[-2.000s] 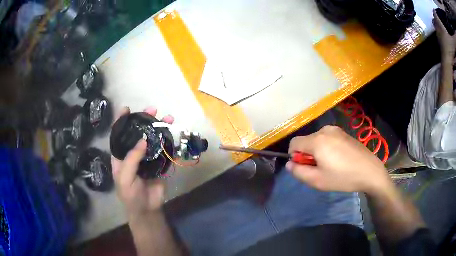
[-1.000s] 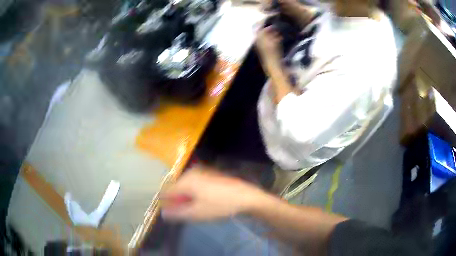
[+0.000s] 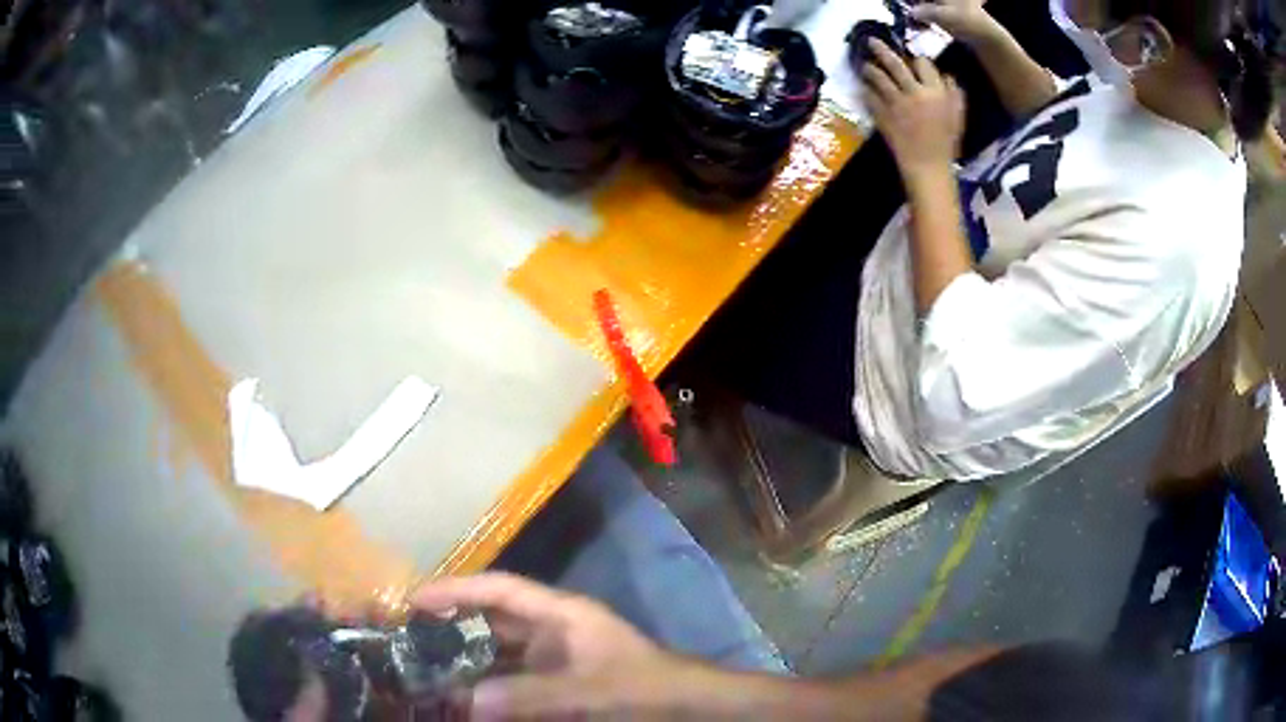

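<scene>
A blurred black camera housing [image 3: 271, 660] is at the bottom edge, left of centre. A silvery camera board module [image 3: 444, 649] sits just to its right. My right hand [image 3: 578, 656] reaches in from the right, its fingers and thumb around the module. My left hand [image 3: 332, 694] is blurred and cut off by the bottom edge; a small part shows against the housing. A red tool [image 3: 635, 378] lies across the table's taped front edge, one end past it; no metal shaft can be made out.
Stacked black housings [image 3: 571, 106] stand at the table's far end, beside another stack with a silvery board [image 3: 726, 64] on top. A bent white paper piece [image 3: 317, 459] lies on the pale table [image 3: 360, 268]. A person [image 3: 1044, 296] in white works at the right. Dark units line the left edge.
The view has swung right, then partly back. My right hand has let go of the red-handled screwdriver and is now at the board module. A red tool now lies on the table edge.
</scene>
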